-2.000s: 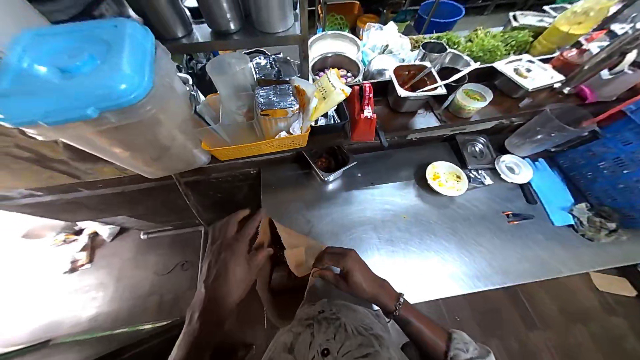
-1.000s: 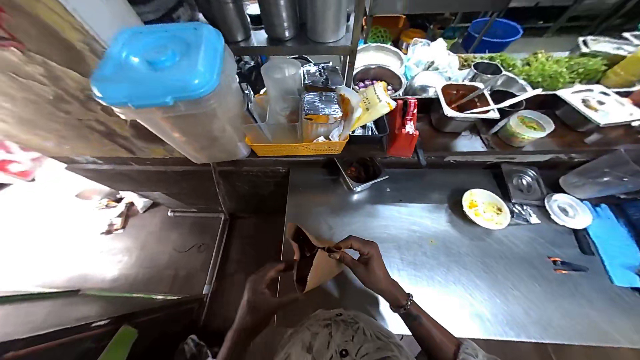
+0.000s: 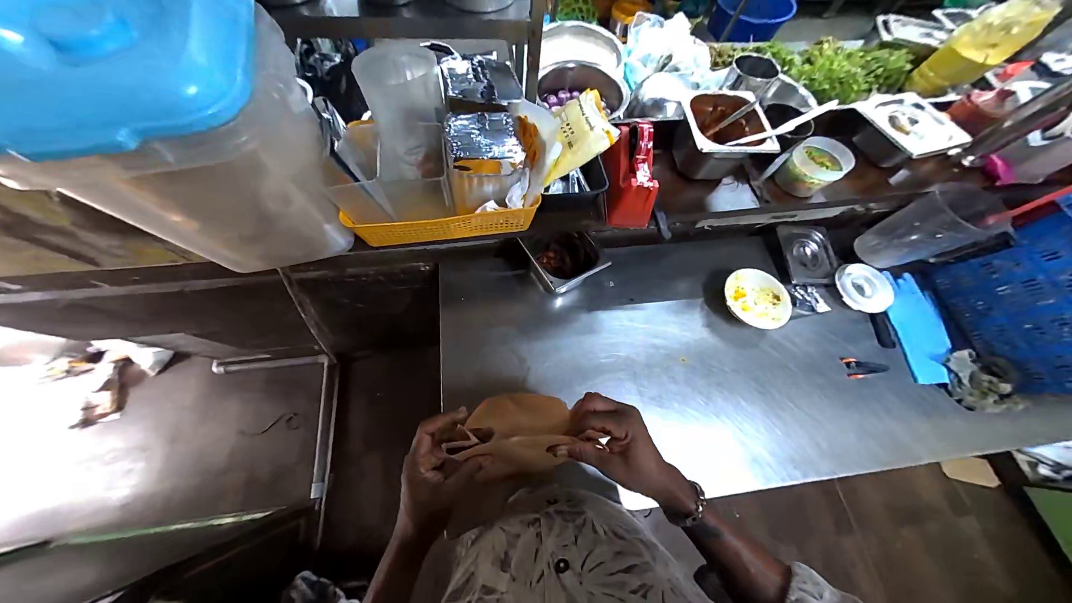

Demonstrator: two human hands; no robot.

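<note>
Close to my body, at the near left edge of the steel counter, both hands pinch a brown paper piece [image 3: 517, 416], which looks like a bag or folded wrapper. My left hand [image 3: 435, 469] grips its left end, where a dark opening shows between the layers. Thumb and fingers of my right hand [image 3: 610, 444] pinch the right end; a bracelet is on that wrist. What the paper holds, if anything, is hidden. Beyond the hands, a steel container [image 3: 565, 261] with dark red-brown food stands at the counter's back edge.
On the steel counter [image 3: 586, 352] lie a white bowl with yellow food scraps [image 3: 758, 299], a white lid [image 3: 864, 288], orange-and-black snips [image 3: 863, 367] and a blue cloth or glove [image 3: 919, 327]. The shelf behind bears a yellow basket [image 3: 444, 228] and a big blue-lidded container [image 3: 176, 159].
The brown paper, upright with its dark opening showing a second ago, now lies more level between both hands, its upper flap spread. My left hand has come up to its left end. The view has shifted.
</note>
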